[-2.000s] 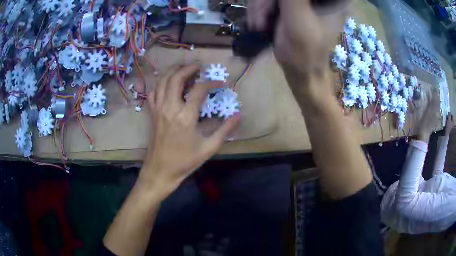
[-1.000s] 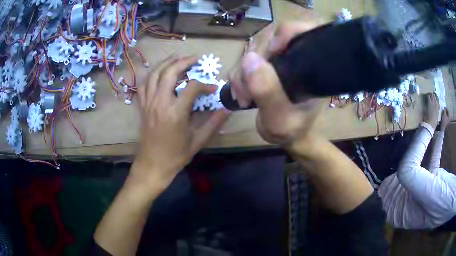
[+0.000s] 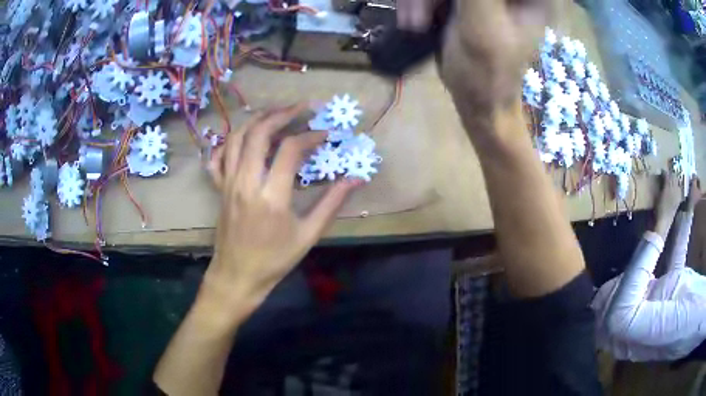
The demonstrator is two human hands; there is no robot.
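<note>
Three small geared motors with white star wheels point(image 3: 342, 158) lie close together on the tan work mat in front of me. My left hand point(image 3: 267, 186) is curved around their left side, fingertips and thumb against them, holding them in place. My right hand point(image 3: 484, 66) is shut on the black electric screwdriver point(image 3: 404, 48), at the front of the silver metal box point(image 3: 325, 45). The hand and screwdriver are blurred and cut off by the top edge. The screwdriver's tip is not clearly visible.
A large tangled motor pile point(image 3: 116, 89) with wires lies on the left. A flatter cluster of motors point(image 3: 569, 108) lies on the right, white wheels up. Beyond it are a clear plastic tray point(image 3: 654, 85) and another person's hands and light sleeves point(image 3: 646, 271). The bench edge point(image 3: 410, 240) runs along the near side.
My right hand has moved the screwdriver from the motors up and away to the metal box. My left hand stays around the motors. The view has shifted slightly.
</note>
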